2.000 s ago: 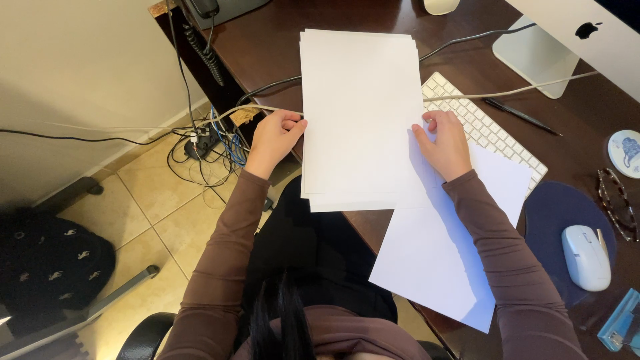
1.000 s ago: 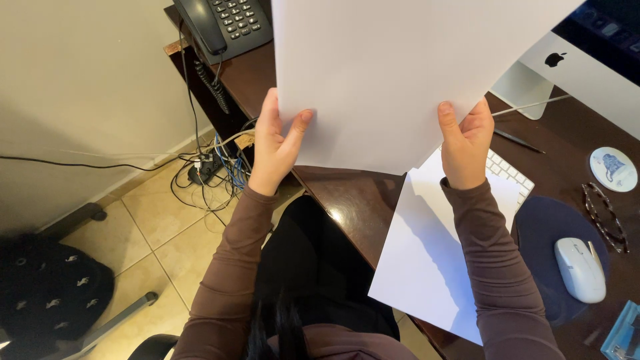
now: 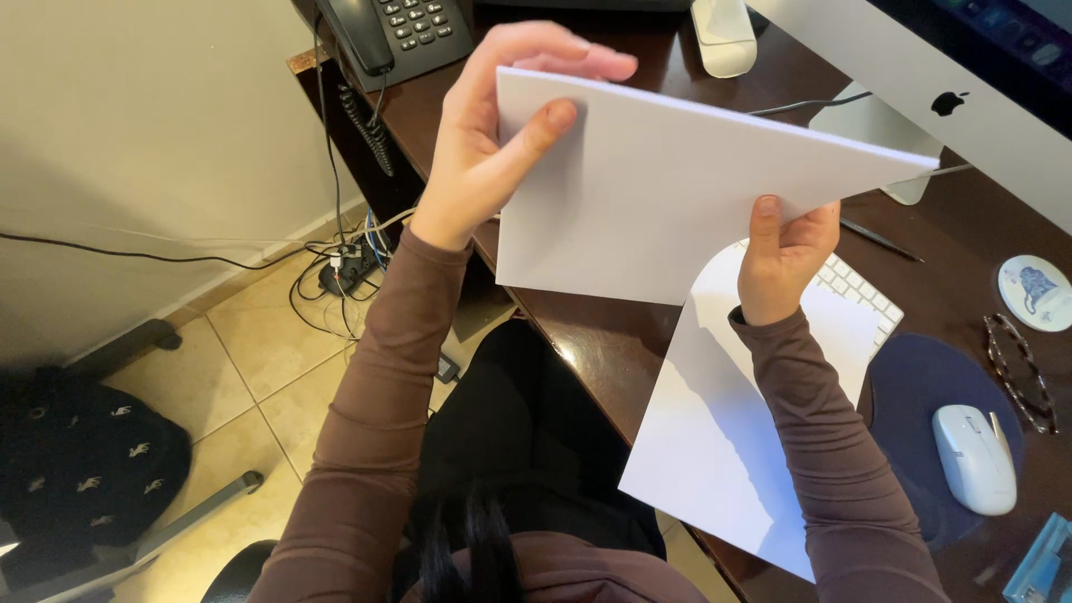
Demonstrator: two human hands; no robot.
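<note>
A stack of white paper [image 3: 636, 193] is held up above the desk, its edges squared into one thick block. My left hand [image 3: 502, 134] grips its upper left corner, thumb on the near face and fingers over the top edge. Around the lower right edge of the stack closes my right hand [image 3: 783, 255], its thumb on the near face and the other fingers partly hidden behind. Below my right hand, more white paper [image 3: 712, 419] lies across the desk's edge, partly over a white keyboard [image 3: 863, 293] and partly under my right forearm.
On the dark wooden desk [image 3: 595, 343] are a black telephone [image 3: 402, 33], an iMac [image 3: 938, 75], a pen [image 3: 879, 239], eyeglasses [image 3: 1017, 373], a round coaster [image 3: 1036, 291], a white mouse [image 3: 976, 459] on a dark pad [image 3: 900, 410] and a blue stapler-like object [image 3: 1043, 565]. Cables [image 3: 343, 268] lie at left.
The stack, upright-looking and flat over the desk two seconds ago, has been lifted and turned onto its long side. My left hand has moved up to its top corner.
</note>
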